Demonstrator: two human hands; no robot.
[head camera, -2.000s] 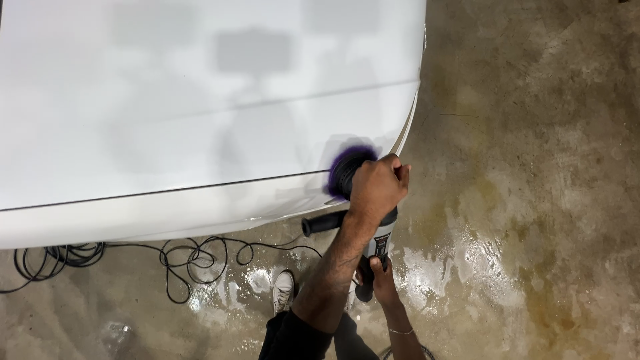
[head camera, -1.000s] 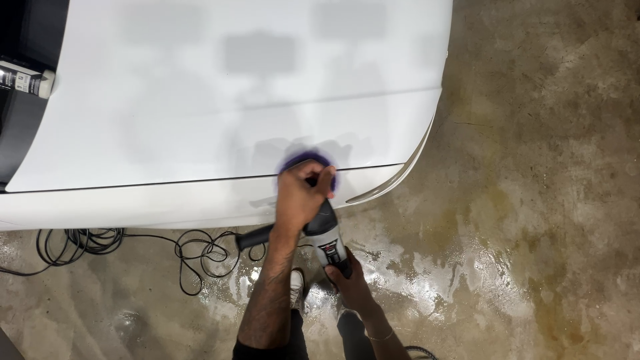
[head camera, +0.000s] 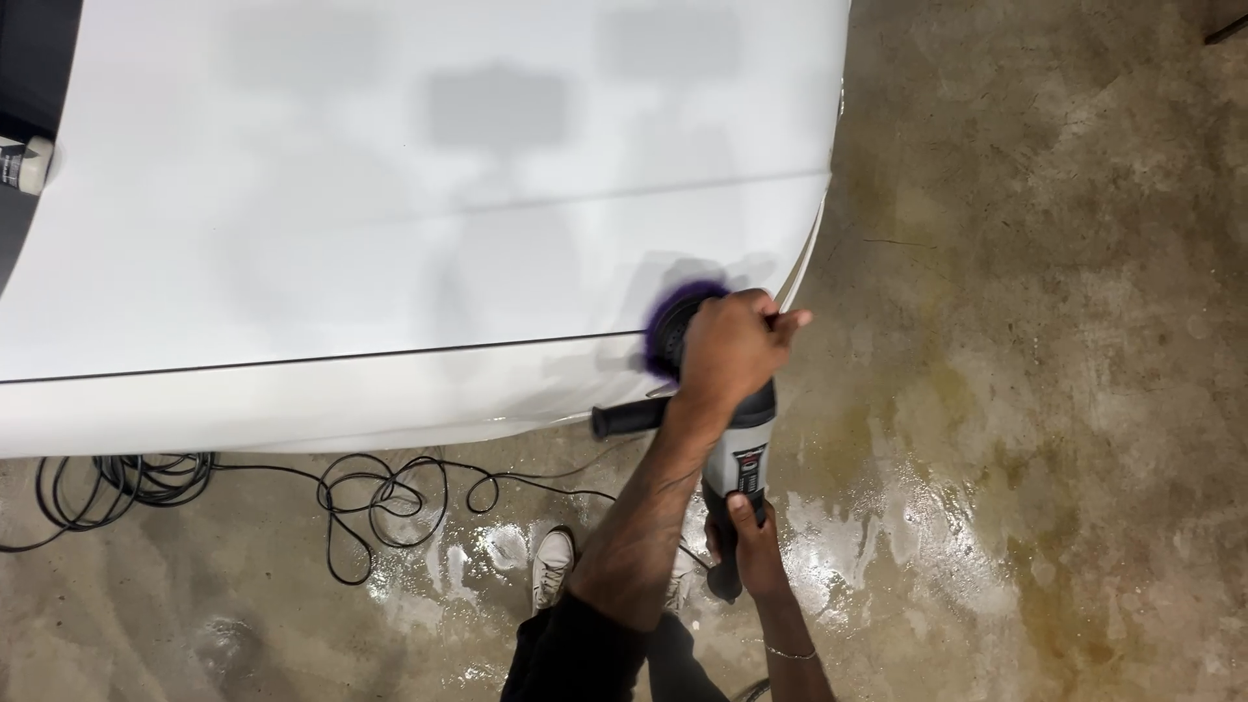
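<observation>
A rotary polisher (head camera: 738, 453) with a purple pad (head camera: 665, 317) rests on the rounded front corner of a white car's hood (head camera: 390, 263), over the dark seam between hood and fender (head camera: 244, 395). My left hand (head camera: 736, 346) is closed over the black head of the machine, right behind the pad. Lower down, my right hand (head camera: 751, 541) wraps the black rear handle. A black side handle (head camera: 627, 417) sticks out to the left, with neither hand on it. Part of the pad is hidden under my left hand.
A black power cord (head camera: 385, 487) lies in loops on the wet, stained concrete floor (head camera: 994, 322) below the car. At the far left, a bottle with a pale cap (head camera: 34, 166) lies by the windshield edge. My shoe (head camera: 553, 565) shows beneath the fender.
From two seconds ago to one second ago, the polisher and both hands moved left along the seam; since then they have moved back right to the corner. Both hands have kept their hold.
</observation>
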